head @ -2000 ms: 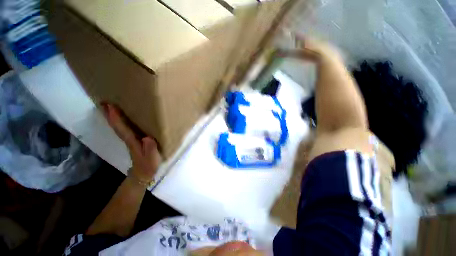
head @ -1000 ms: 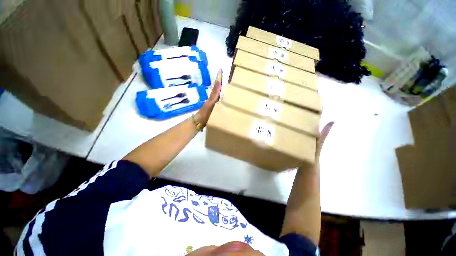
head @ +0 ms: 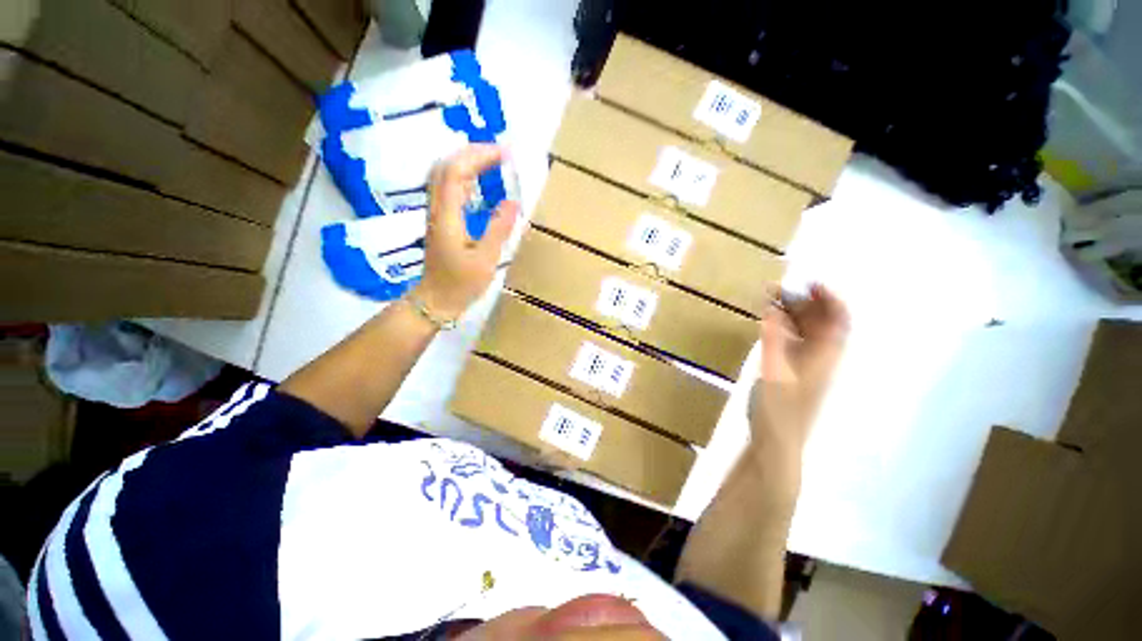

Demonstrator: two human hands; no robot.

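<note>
A row of several long brown inner cartons (head: 626, 259) lies on the white table (head: 902, 294) in front of me, each with a white barcode label (head: 659, 241). My left hand (head: 461, 238) is off the cartons at their left, fingers apart and empty, above the blue-and-white retail boxes (head: 398, 159). My right hand (head: 802, 328) is at the right side of the row, blurred, its fingers curled. Whether it touches a carton or holds something small is unclear.
Stacked brown cartons stand at left (head: 138, 163). A black cable heap (head: 864, 75) is at the back. Brown cardboard (head: 1039, 482) lies at right. A dark phone-like object (head: 453, 25) is behind the retail boxes. A translucent plastic bag (head: 113, 363) hangs at lower left.
The carton row, earlier clasped between both hands, now lies on the table, slightly spread and angled. My left hand has let go and moved left. My right hand has changed from extended to curled.
</note>
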